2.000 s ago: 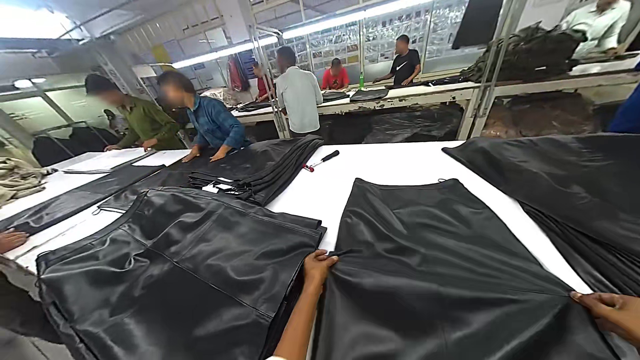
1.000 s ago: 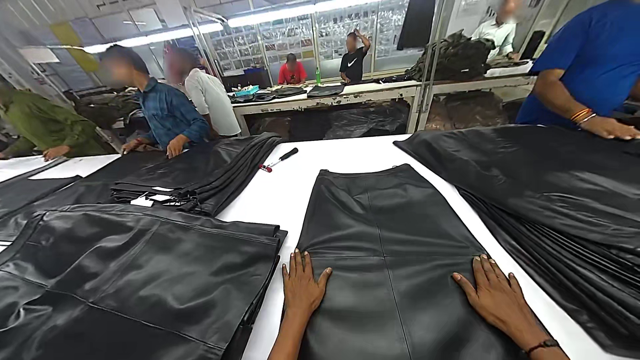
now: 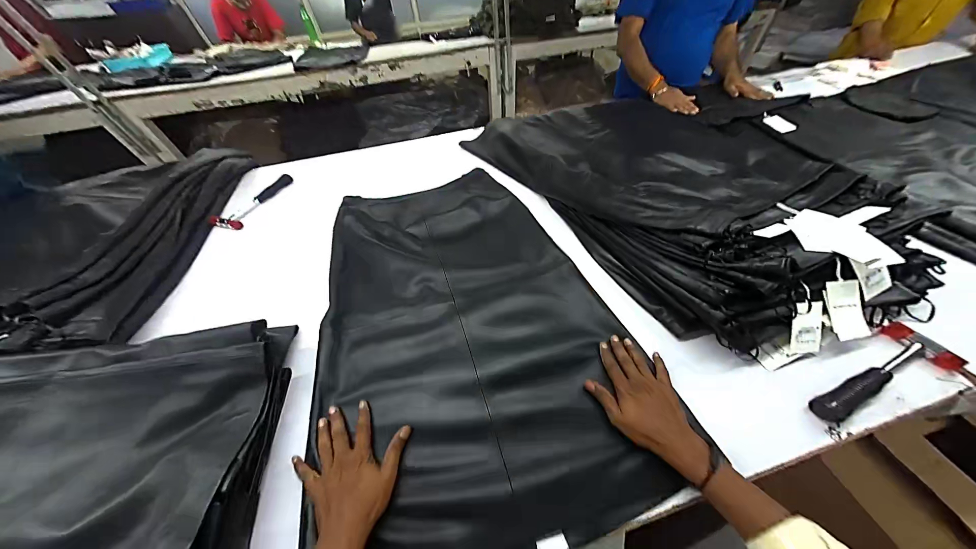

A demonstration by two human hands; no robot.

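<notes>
A black leather-like skirt (image 3: 450,328) with a centre seam lies flat on the white tabletop (image 3: 252,259). My left hand (image 3: 351,465) rests palm down on its lower left part, fingers spread. On the lower right part lies my right hand (image 3: 644,400), also flat with fingers apart, a dark band at the wrist. Neither hand grips the fabric. A small white label (image 3: 552,541) shows at the skirt's near edge. To the left is a stack of black garments (image 3: 122,435); to the right, a pile of similar garments (image 3: 671,175) with white tags (image 3: 842,309).
A black-handled tool with a red head (image 3: 850,393) lies at the near right table edge, and a similar tool (image 3: 273,188) at the far left. More black garments (image 3: 99,236) are heaped beyond the left stack. A co-worker in blue (image 3: 675,46) touches garments across the table.
Two seconds ago both my hands held the skirt's sides; now they lie flat on it, as they did one second ago. The view has turned right and down.
</notes>
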